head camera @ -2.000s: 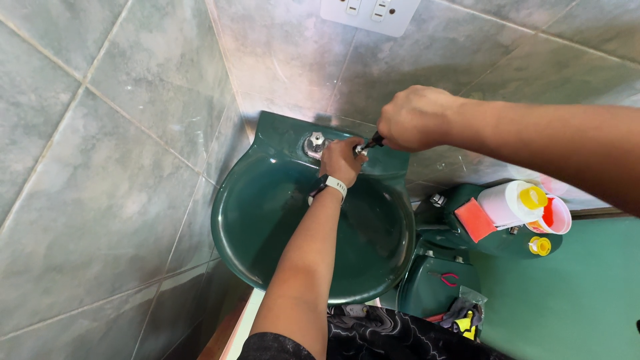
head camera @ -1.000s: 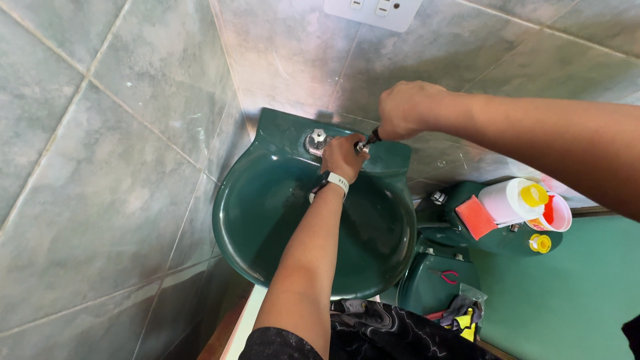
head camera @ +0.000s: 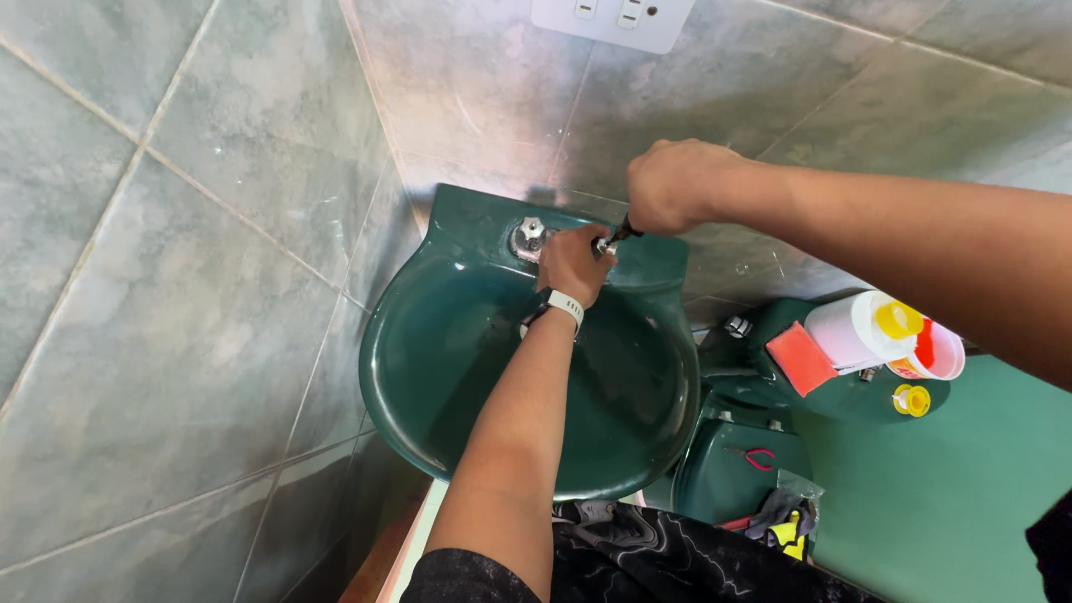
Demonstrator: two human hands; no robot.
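A dark green washbasin (head camera: 536, 402) stands against the tiled wall, with a chrome faucet on its back ledge. The faucet's star-shaped handle (head camera: 531, 229) shows at the left. My left hand (head camera: 578, 260), with a watch on its wrist, is closed around the right part of the faucet, beside a metal valve stem (head camera: 605, 246). Above and to its right, my right hand (head camera: 682, 186) is shut on a dark-handled tool (head camera: 626, 228). The tool's lower end meets the valve stem. Its exact kind cannot be told, as my fist hides most of it.
Right of the basin, a toilet tank (head camera: 758, 314) bears a white bottle (head camera: 846, 328), a red sponge (head camera: 801, 358), a tub (head camera: 942, 352) and a yellow cap (head camera: 913, 400). Red-handled pliers (head camera: 758, 457) and gloves (head camera: 783, 519) lie on the toilet lid (head camera: 729, 494). A socket plate (head camera: 615, 18) is above.
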